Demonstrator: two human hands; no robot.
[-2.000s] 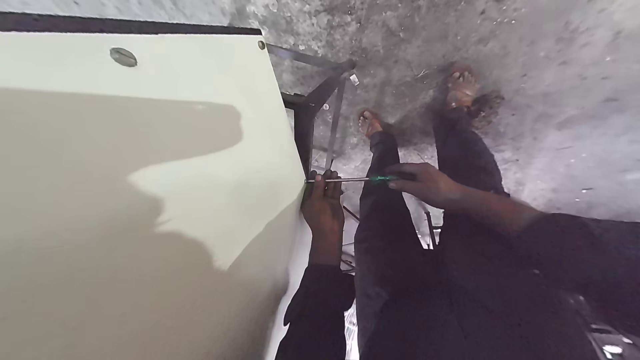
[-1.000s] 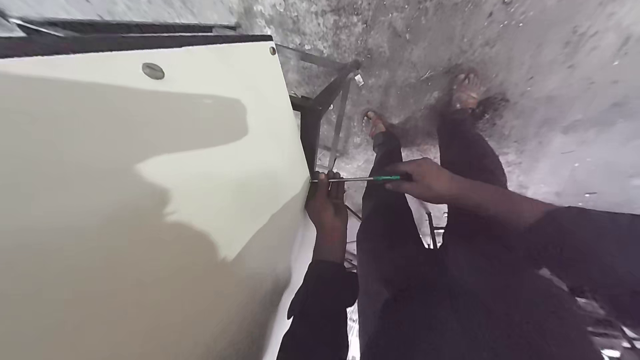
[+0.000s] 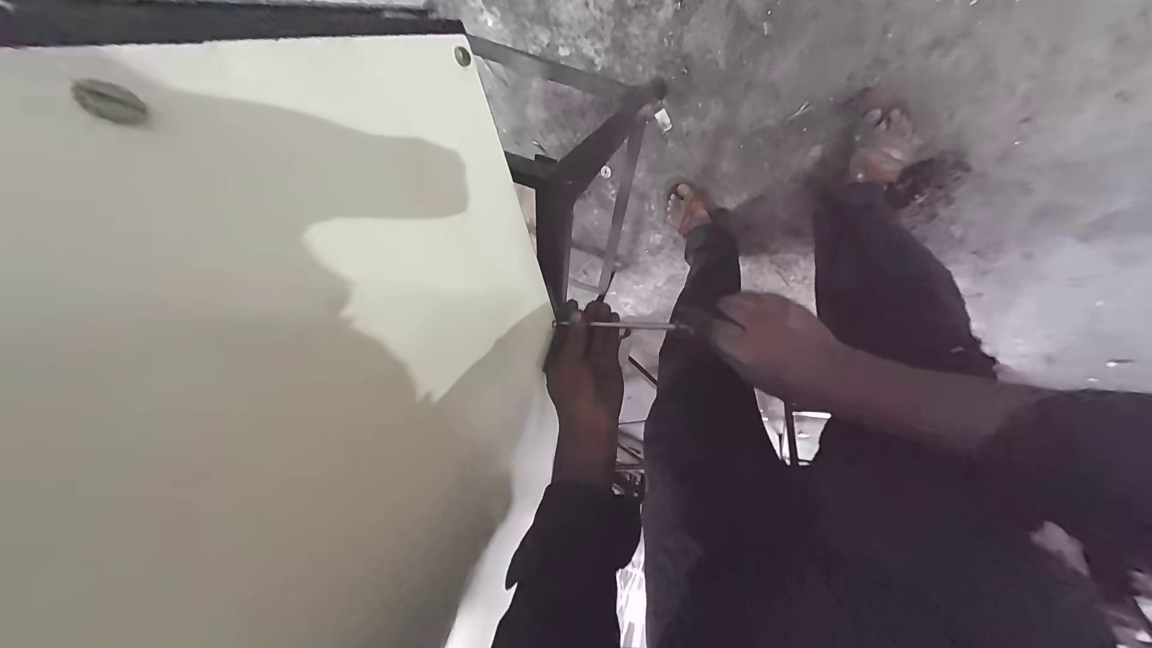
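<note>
A screwdriver (image 3: pixel 643 325) lies level, its thin metal shaft reaching the right edge of a large cream panel (image 3: pixel 225 450). My right hand (image 3: pixel 778 346) is closed round the screwdriver's handle, which is mostly hidden and blurred. Beside the panel edge, my left hand (image 3: pixel 587 355) has its fingertips on the shaft near the tip. Whether those fingers also hold a fastener cannot be seen. Close by the left fingertips, a dark metal frame (image 3: pixel 555 234) runs along the panel's edge.
A round fitting (image 3: pixel 462 56) sits at the panel's upper corner, and an oval one (image 3: pixel 110 101) is further left. The frame's thin bars stick out over the concrete floor (image 3: pixel 765 108). My bare feet (image 3: pixel 688 209) stand on it, right of the frame.
Green shows on the screwdriver handle in the earlier frames; now my right hand and blur hide it. Both hands keep about the same place at the panel edge.
</note>
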